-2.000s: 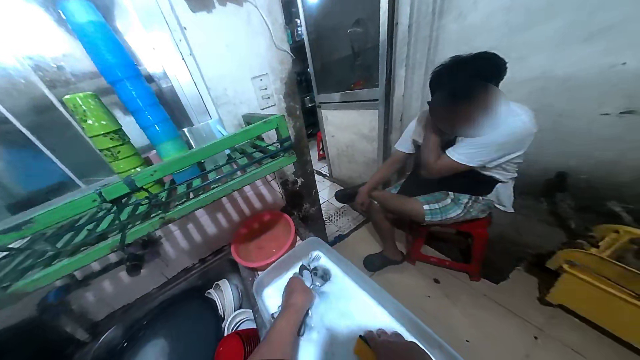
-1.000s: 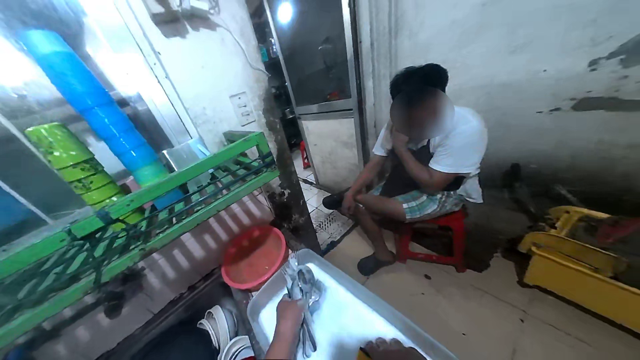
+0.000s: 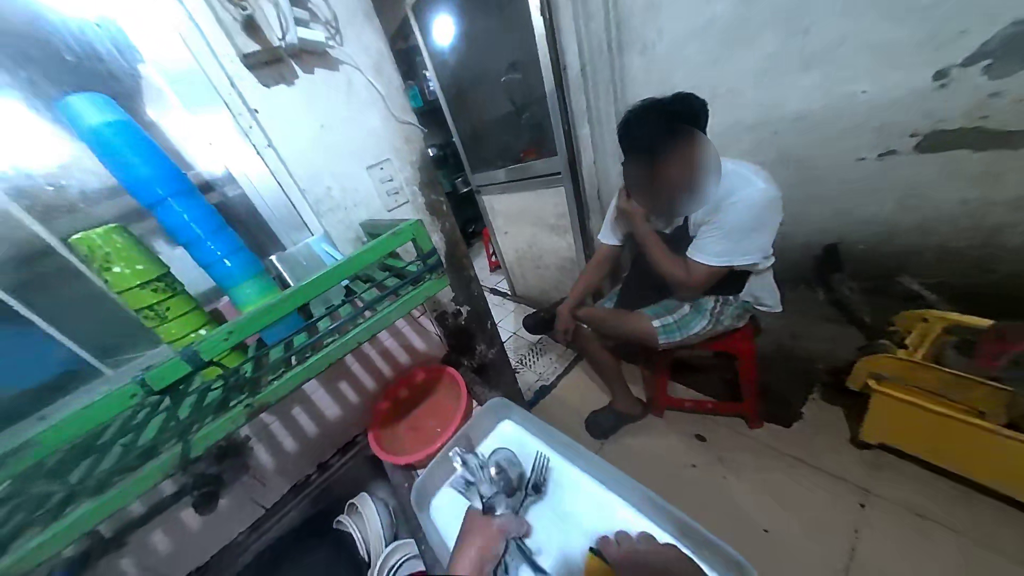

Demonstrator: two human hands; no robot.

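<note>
My left hand is closed around a bundle of metal spoons and forks, heads pointing up and away, over the white soapy contents of a grey plastic tub. To its right, my right hand grips a yellow sponge at the bottom edge of the view, over the same tub. Much of the sponge is hidden by the fingers and the frame edge.
A red plastic basin touches the tub's far left side. White bowls lie at lower left. A green rack holds stacked blue and green containers. A person sits on a red stool; yellow equipment stands right.
The view has shifted somewhat to the right. The utensils in my left hand are now fanned out, with a fork apart at the right. The seated person keeps a hand at the face.
</note>
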